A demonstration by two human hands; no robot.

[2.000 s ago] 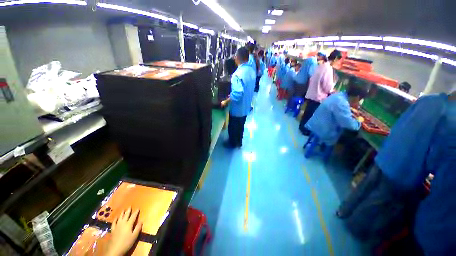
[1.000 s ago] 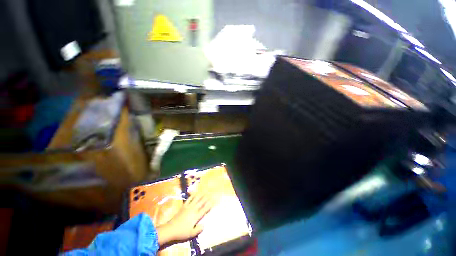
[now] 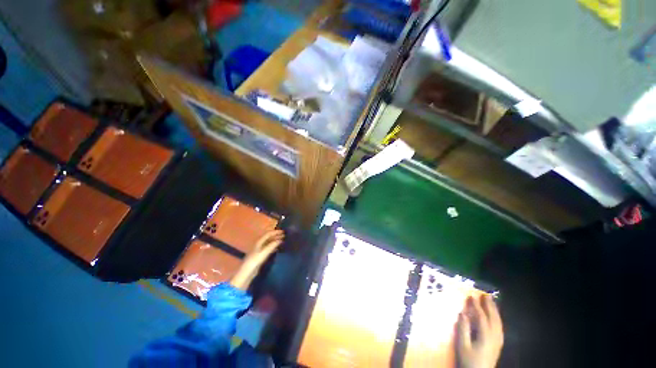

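Note:
A black tray with two glossy orange device backs [image 3: 363, 302] lies on the green-topped bench in front, glaring under clear film. My right hand [image 3: 480, 334] rests on its right-hand piece, fingers slightly apart, wrist cut off by the bottom edge. A second black tray with two orange backs [image 3: 237, 226] lies to the left, lower down. My left hand [image 3: 260, 255], in a blue sleeve, reaches over it with fingertips at its upper right edge. Whether those fingers grip the edge cannot be told.
A tall black tray stack with orange pieces on top [image 3: 93, 208] stands at far left. A wooden box [image 3: 244, 136] with a document pocket stands behind the trays. A white label strip [image 3: 377, 165] hangs by the green bench top [image 3: 431, 208]. A grey-green cabinet [image 3: 547, 50] is upper right.
The view has swung left and down. My left hand has left the bench tray and is over the lower tray at left. My right hand now shows on the bench tray.

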